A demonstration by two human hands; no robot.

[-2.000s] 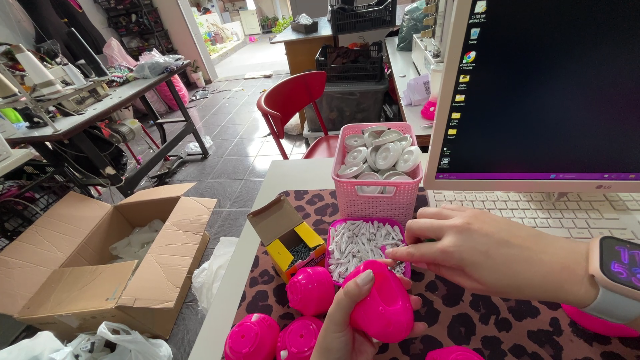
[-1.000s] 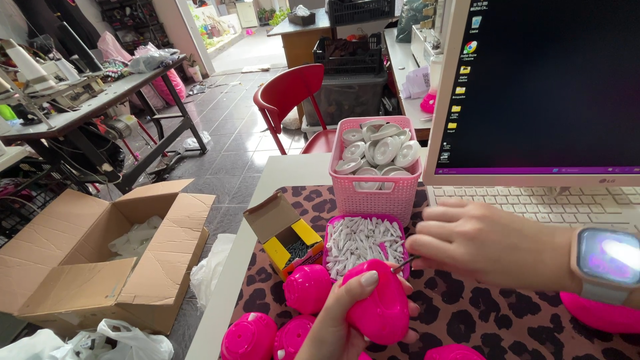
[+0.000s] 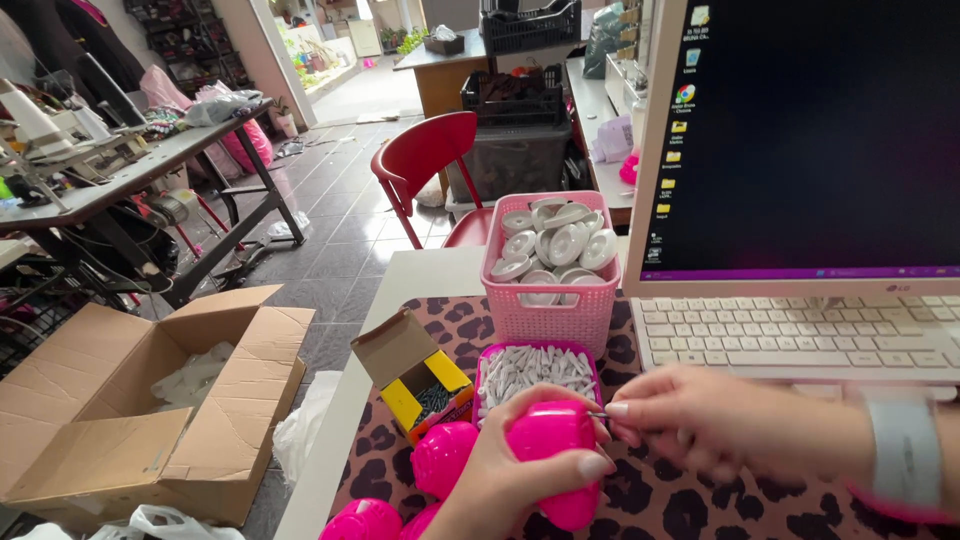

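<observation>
A glossy pink plastic shell (image 3: 551, 431) is gripped in my left hand (image 3: 517, 472), thumb across its front. My right hand (image 3: 675, 420), slightly blurred, pinches a thin dark metal piece (image 3: 598, 415) whose far end meets the shell's right side; whether it is a screw or a tool, I cannot tell. Behind the shell, a magenta tray (image 3: 597, 367) holds many small white plastic pieces (image 3: 532, 371). To its left an open yellow box (image 3: 401, 405) holds dark screws (image 3: 431, 400). More pink shells (image 3: 444, 457) lie at the lower left on the leopard-print mat (image 3: 375, 457).
A pink basket (image 3: 551, 322) of white plastic discs (image 3: 568, 244) stands behind the tray. At right are a monitor (image 3: 795, 142) and a white keyboard (image 3: 780, 337). A cardboard box (image 3: 217, 427) sits left of the table, and a red chair (image 3: 427, 161) stands beyond it.
My right hand has moved from above the white pieces to the shell's right side. The shell has been turned in my left hand, whose thumb now lies lower across it.
</observation>
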